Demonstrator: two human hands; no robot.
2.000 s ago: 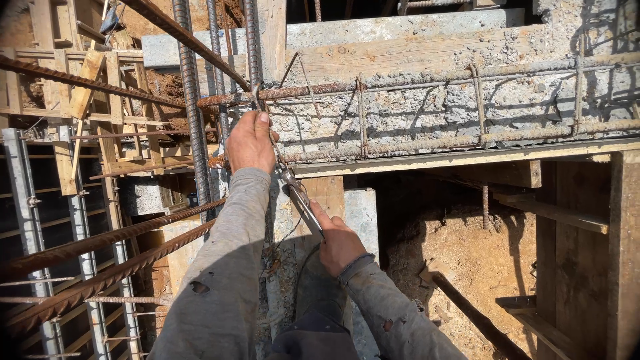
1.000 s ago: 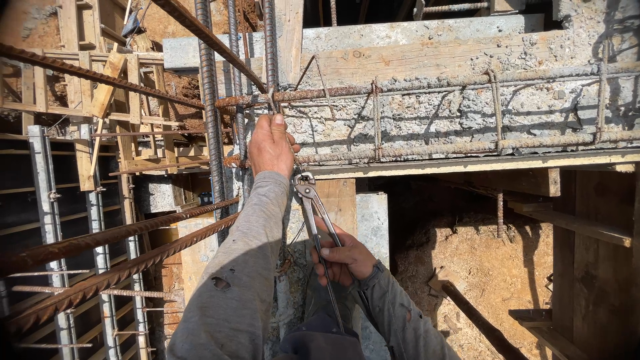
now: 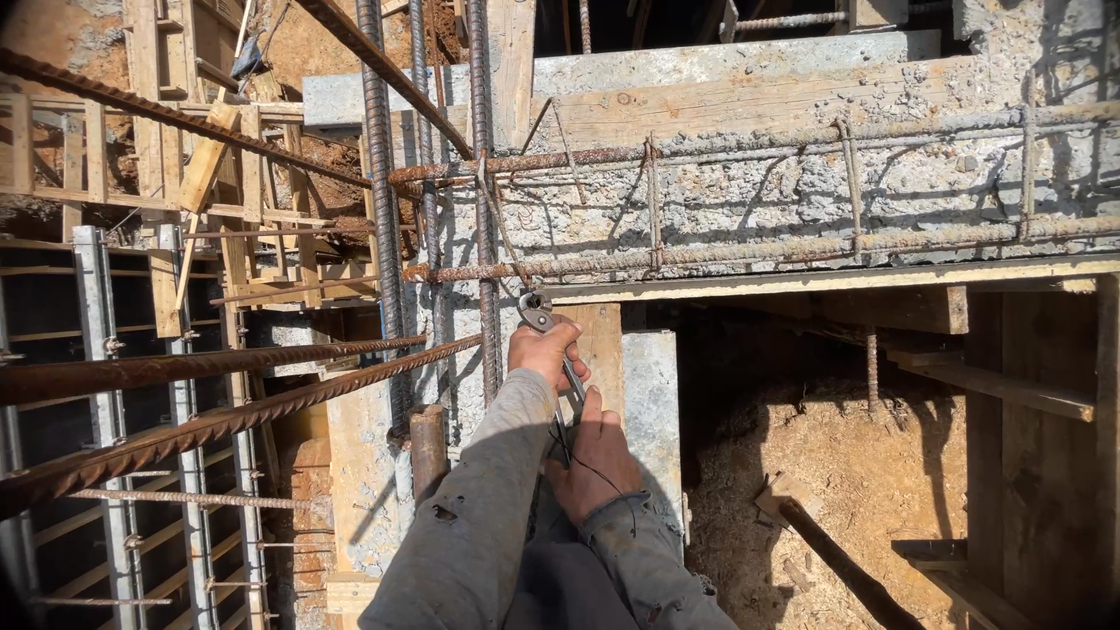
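Observation:
End-cutting nippers (image 3: pixel 535 308) lie just below the lower horizontal rebar (image 3: pixel 700 254), jaws pointing away from me. My left hand (image 3: pixel 547 350) is closed around the nippers behind their head. Lower down, my right hand (image 3: pixel 595 464) is at the handles, and a thin dark tie wire (image 3: pixel 604 479) loops over it; whether it grips the handles or the wire is partly hidden. A wire strand (image 3: pixel 500 214) runs from the upright rebar (image 3: pixel 481 175) down towards the nippers' jaws. Rusty stirrups (image 3: pixel 654 206) join the upper and lower horizontal bars against rough concrete (image 3: pixel 752 192).
Rusty rebars (image 3: pixel 262 398) slant in from the left over metal formwork rails (image 3: pixel 109 429). A short pipe-like stub (image 3: pixel 428 446) stands by my left sleeve. On the right, a deep opening with soil (image 3: pixel 840 472) is bordered by wooden boards (image 3: pixel 1032 437).
My left hand has come down from the upright rebar and now holds the nippers near their head. My right hand has stayed at the handles. Earlier the nippers' handles stood spread apart; now they are closer together.

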